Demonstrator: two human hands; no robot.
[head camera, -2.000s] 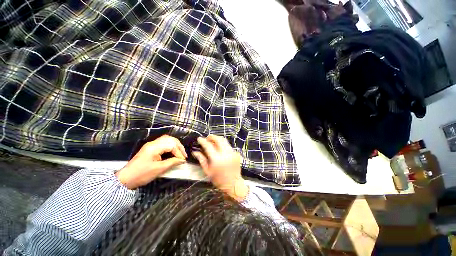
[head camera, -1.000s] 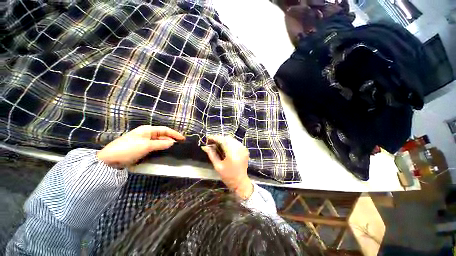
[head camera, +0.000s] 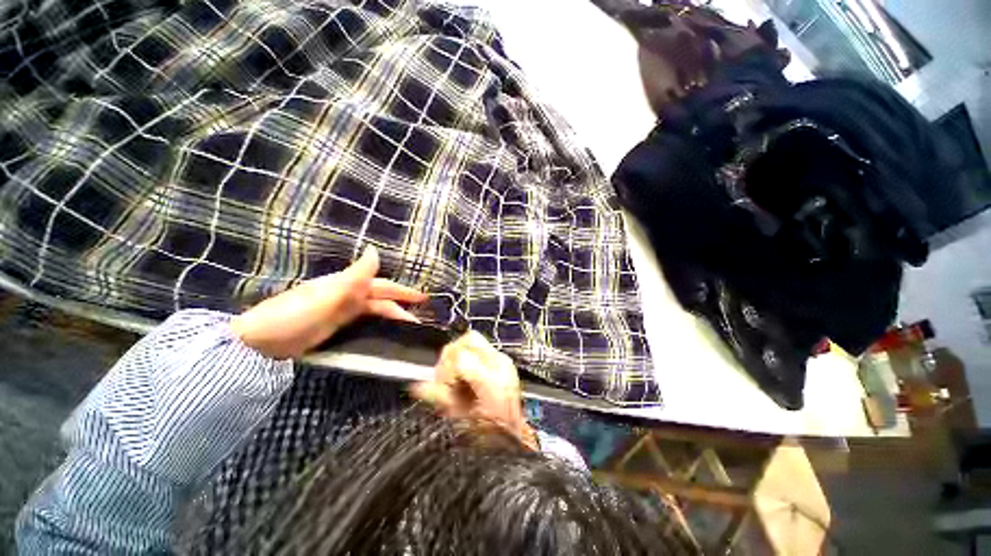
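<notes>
The dark plaid garment (head camera: 359, 163) with white and yellow check lines covers the left and middle of the white tabletop. My left hand (head camera: 331, 304) lies on its near edge, fingers stretched to the right over a plain black strip (head camera: 397, 339). The index finger or thumb is raised, and the fingertips rest at the cloth edge. My right hand (head camera: 476, 380) is blurred and curled just right of and below the strip, close to the table's near edge. I cannot tell what, if anything, is between its fingers; no needle or thread is clearly visible.
A large black garment pile (head camera: 772, 217) lies to the right, with a brown crumpled cloth (head camera: 701, 49) behind it. Small boxes or bottles (head camera: 907, 375) stand near the right end of the white tabletop (head camera: 750, 407). A wooden frame (head camera: 685, 478) stands below. My hair covers the bottom middle.
My right hand has moved down and nearer to me, off the cloth edge. My left hand has shifted slightly right, with a finger or thumb now raised. The view has tilted slightly.
</notes>
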